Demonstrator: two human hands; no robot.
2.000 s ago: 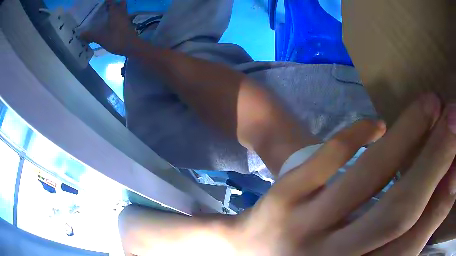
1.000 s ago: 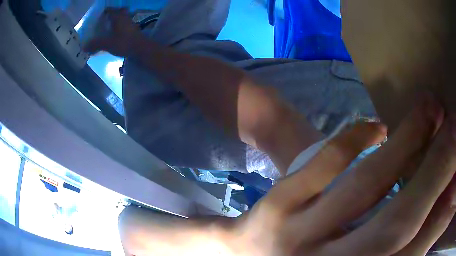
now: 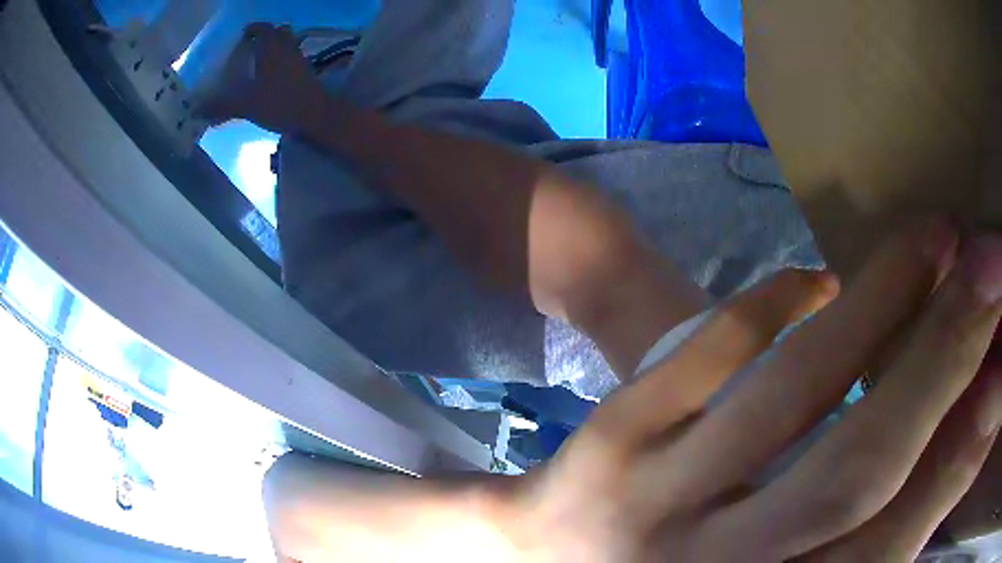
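My right hand (image 3: 681, 484) is very large and close to the lens at the bottom right. Its fingers are somewhat apart, and nothing shows held in it. The fingertips overlap a blurred tan surface (image 3: 879, 99); contact is unclear. What looks like my left hand (image 3: 264, 88) is small, dark and blurred at the upper left, with its bare arm crossing the lap. It is beside a pale socketed bar, probably a power strip (image 3: 165, 94), below the bench edge. Whether it holds the pale item near it cannot be told.
The curved pale bench edge (image 3: 242, 319) runs down the left side. Grey clothing (image 3: 385, 264) covers the lap. A blue plastic stool (image 3: 681, 77) stands on the blue floor (image 3: 544, 77) at the top. The lower left is overexposed.
The far hand has shifted slightly beside the pale bar. The large near hand keeps almost the same pose, with its fingertips a little shifted.
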